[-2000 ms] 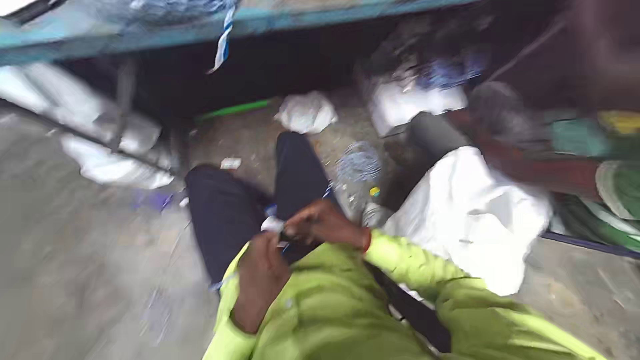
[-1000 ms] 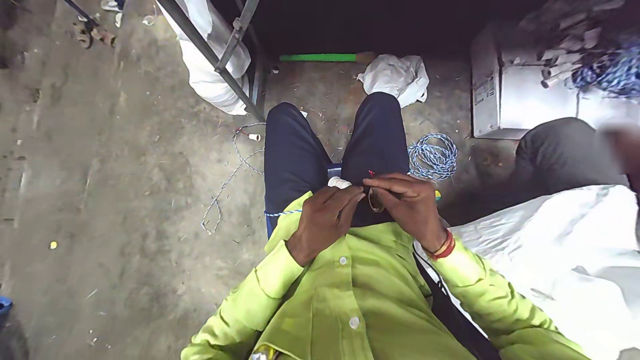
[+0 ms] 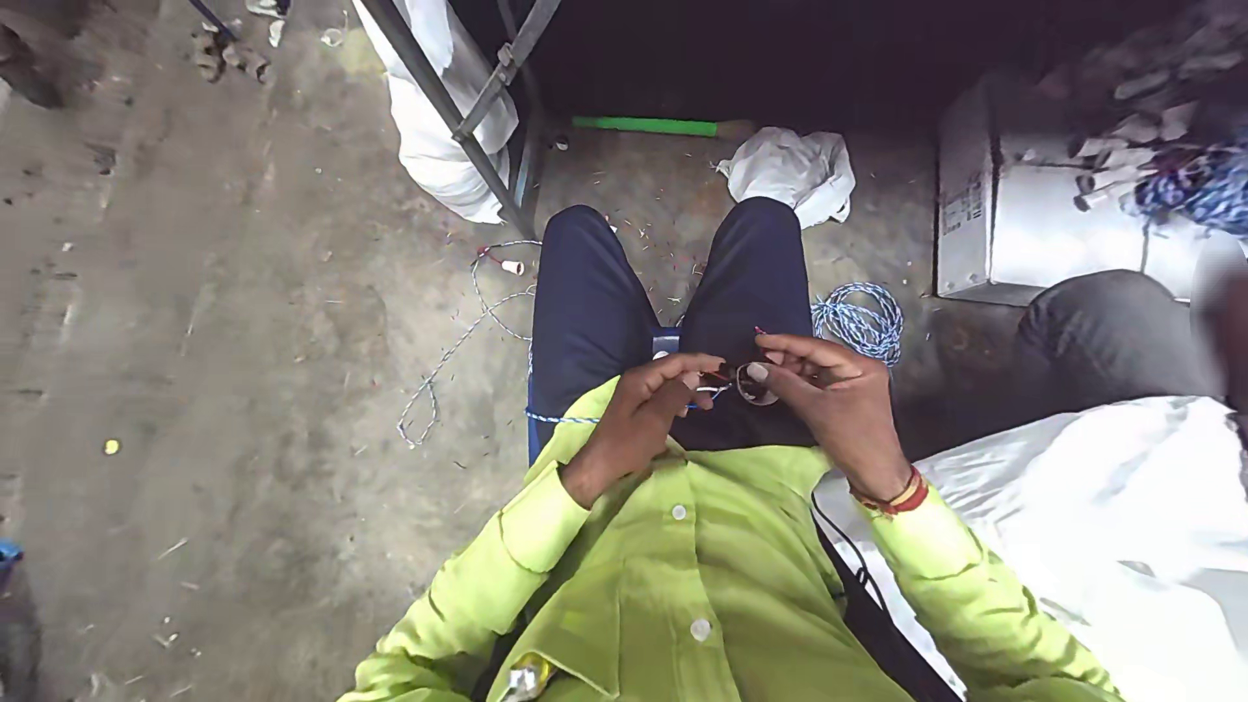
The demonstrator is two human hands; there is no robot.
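Observation:
My left hand (image 3: 648,414) pinches the end of a blue-and-white braided cord (image 3: 564,419) above my lap, where thin wires show at the fingertips. Opposite it, my right hand (image 3: 829,395) holds a small round whitish part (image 3: 755,384) between thumb and fingers; its exact kind is unclear. A tiny red tip shows above the right index finger. The cord runs left past my thigh and loops on the floor, where a small white fitting (image 3: 512,266) lies at one end. Beside my right knee sits a coil of blue-and-white cord (image 3: 860,322).
A metal frame (image 3: 463,127) stands front left before a white sack (image 3: 429,146). Ahead lie a green stick (image 3: 643,125) and a crumpled white bag (image 3: 792,171). At right are a white carton (image 3: 1053,219), another person's knee (image 3: 1121,331) and white sheeting (image 3: 1102,487).
The view has swung and steadied since two seconds ago. Both hands stay close together over the lap; in the latest frame the fingertips are slightly apart, with the round part between them.

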